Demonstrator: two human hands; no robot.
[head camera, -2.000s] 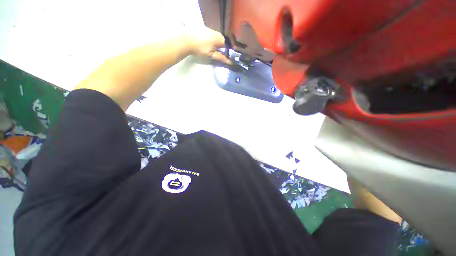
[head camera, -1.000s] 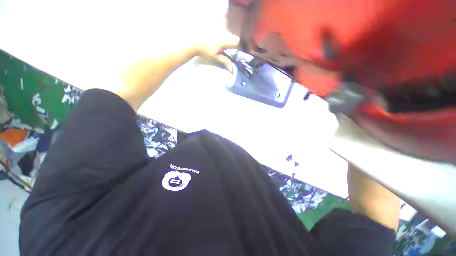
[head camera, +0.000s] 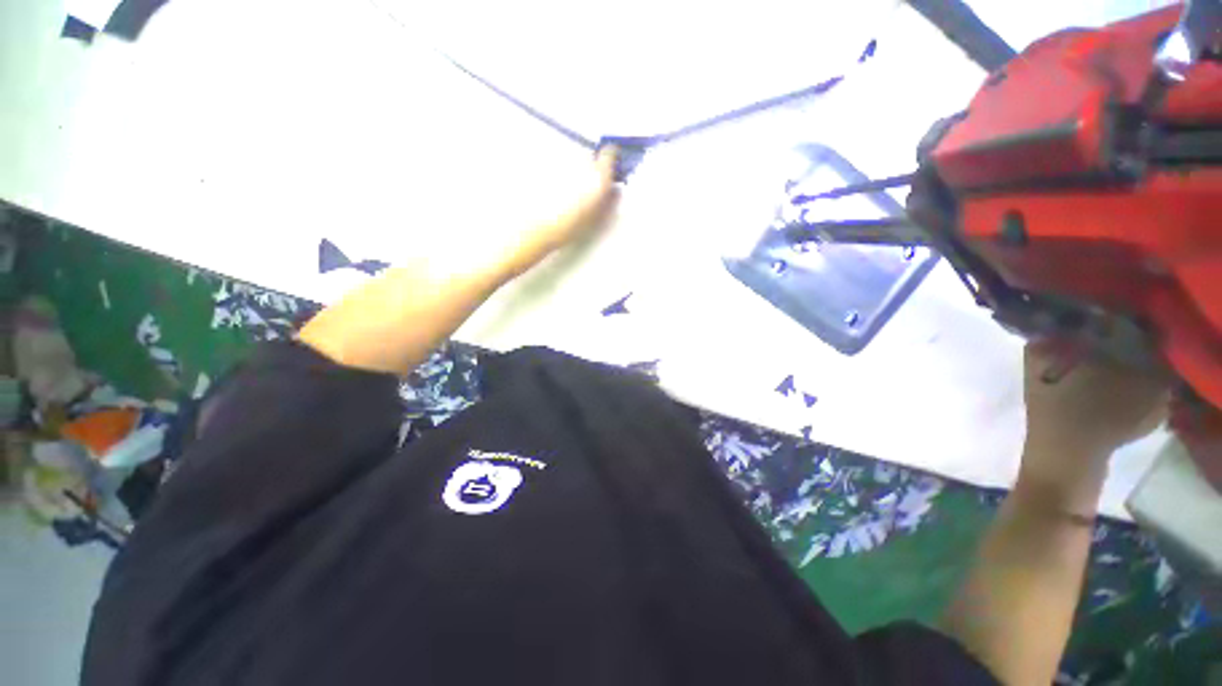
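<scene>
The red cloth cutting machine (head camera: 1072, 188) is at the right. Two narrow dark uprights run from it to its grey base plate (head camera: 851, 275), which lies on the white table. My right hand (head camera: 1092, 395) is at the machine's near underside and closed against it; its fingers are partly hidden by the machine. My left hand (head camera: 610, 188) is at a small dark fabric corner (head camera: 625, 150) where dark cut lines in the white paper marker (head camera: 536, 54) meet. Its fingertips are too blurred to tell whether they grip. The machine is clear of my left hand.
Dark triangular scraps (head camera: 796, 390) lie near the table's front edge (head camera: 925, 462). A dark curved strip (head camera: 968, 30) is at the far side. Below the table is a green floor (head camera: 878, 570) with many scraps. An orange piece (head camera: 102, 428) lies among scraps at the left.
The machine and its base plate have moved right, away from my left hand. The cut lines and dark corner have come into view. My right hand now shows under the machine body.
</scene>
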